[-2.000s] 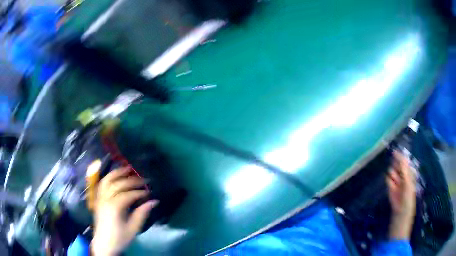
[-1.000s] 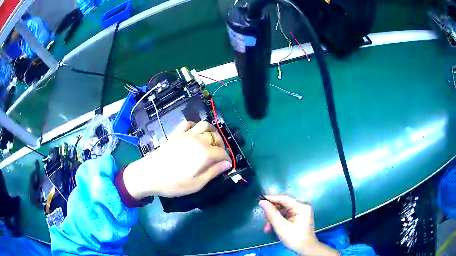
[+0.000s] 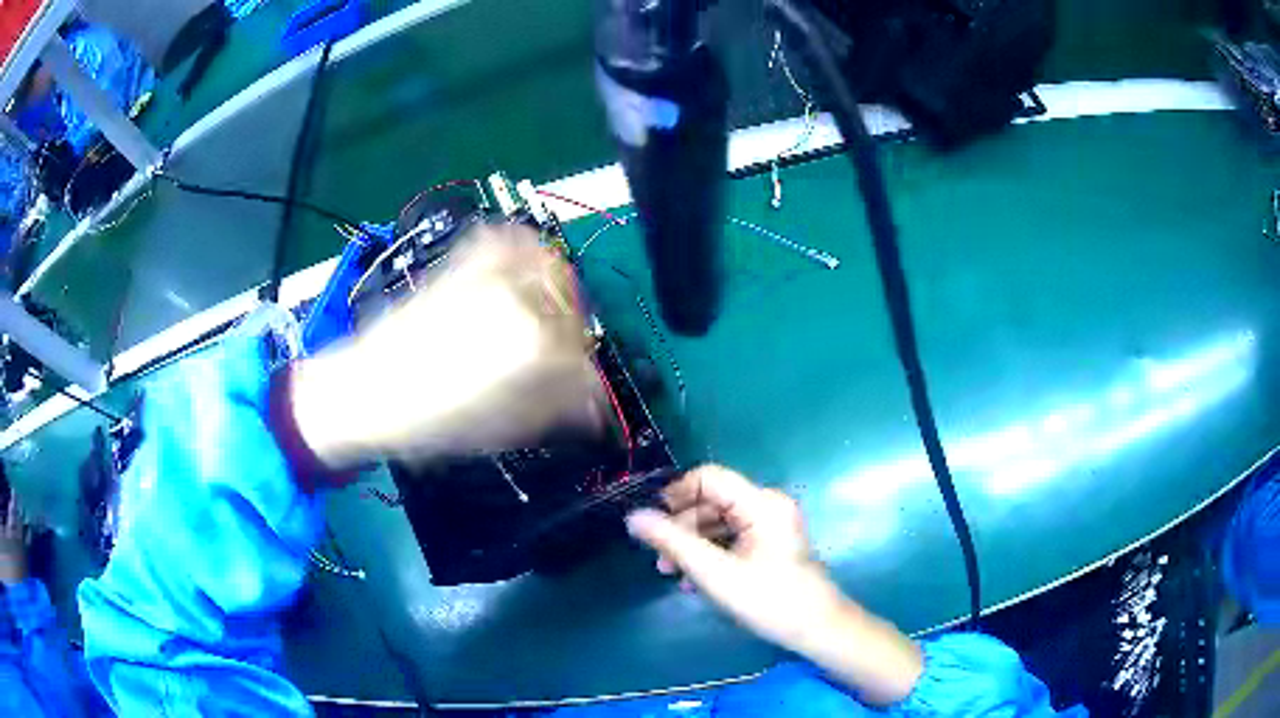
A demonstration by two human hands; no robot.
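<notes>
The open black device chassis point(image 3: 484, 526) lies on the green bench mat in front of me. A red lead point(image 3: 618, 407) runs along its right side. My left hand point(image 3: 463, 351) is blurred and lies over the upper middle of the chassis; its fingertips are not clear, and it hides the inside modules. My right hand point(image 3: 730, 540) is at the chassis's lower right corner. Its thumb and fingers pinch a thin dark cable point(image 3: 639, 487) at the chassis edge. The electric screwdriver point(image 3: 674, 183) hangs upright just right of the chassis, slightly blurred.
The screwdriver power cord point(image 3: 905, 351) crosses the mat on the right. A white connector cable point(image 3: 786, 241) lies behind the screwdriver. The blue bin point(image 3: 337, 302) is left of the chassis. A black cable crate point(image 3: 1144, 631) with white plugs stands beyond the bench edge at lower right. A person's blue sleeve point(image 3: 21, 617) shows at far left.
My left hand has moved up over the chassis. My right hand has moved up and left to the chassis corner with the dark cable. The screwdriver appears slightly further left.
</notes>
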